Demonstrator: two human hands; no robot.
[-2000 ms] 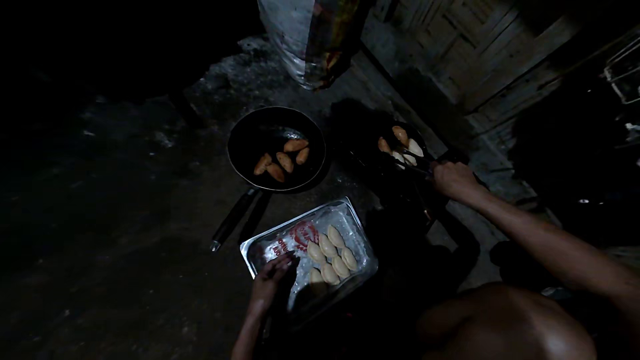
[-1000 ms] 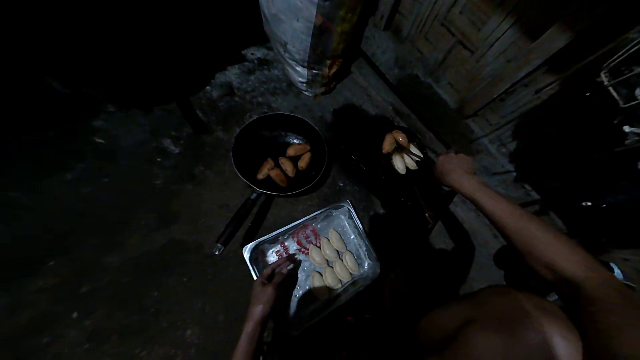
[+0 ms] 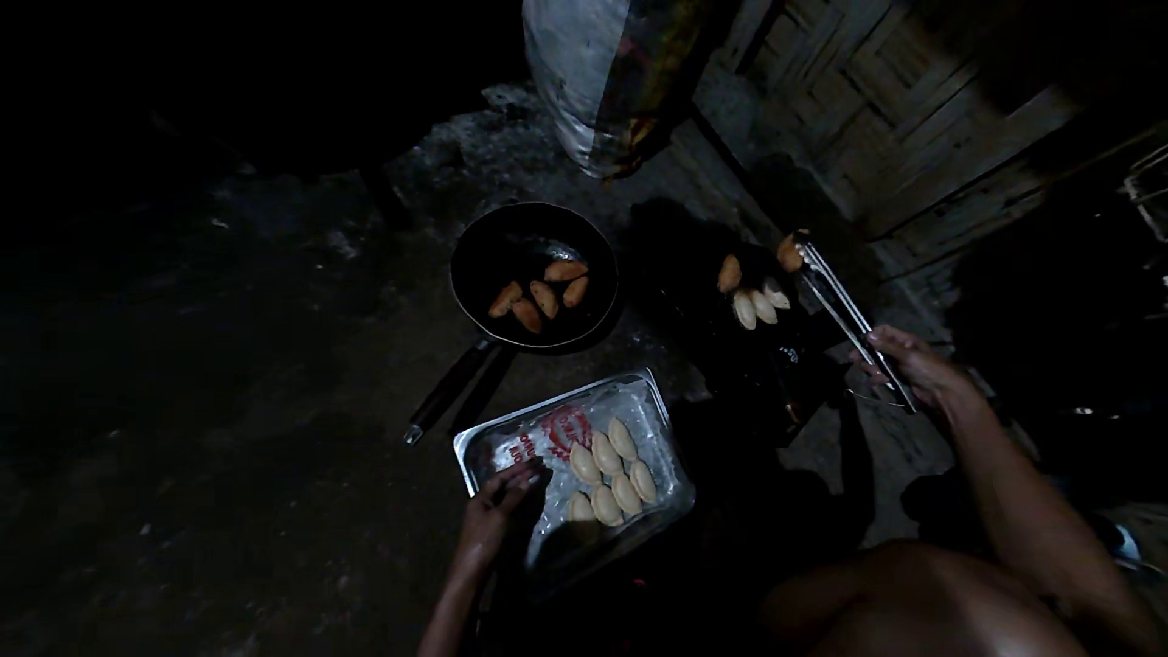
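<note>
My right hand [image 3: 908, 360] is closed on metal tongs [image 3: 844, 306]. Their tips pinch a browned dumpling-shaped piece [image 3: 791, 252] at the right edge of a dark cooking vessel. Another browned piece [image 3: 729, 273] and several pale ones [image 3: 755, 308] lie in that vessel, whose outline is lost in shadow. Over the left part of a metal tray [image 3: 558, 394] is my left hand [image 3: 509, 488], with nothing seen in it; whether it touches the tray is unclear. Several pale raw pieces [image 3: 611, 461] lie in rows on the tray's printed liner. A black frying pan [image 3: 534, 345] holds several browned pieces [image 3: 545, 298].
The pan's handle [image 3: 450, 391] points down and left over the dark ground. Behind the pan stands a large plastic sack [image 3: 584, 82]. A woven wall [image 3: 894, 100] runs along the upper right. My bare knee [image 3: 912, 602] is at the lower right.
My right hand has drawn back to the right and down from the dark vessel since two seconds ago. A browned piece has left the group there and is now in the tongs. My left hand stays over the tray.
</note>
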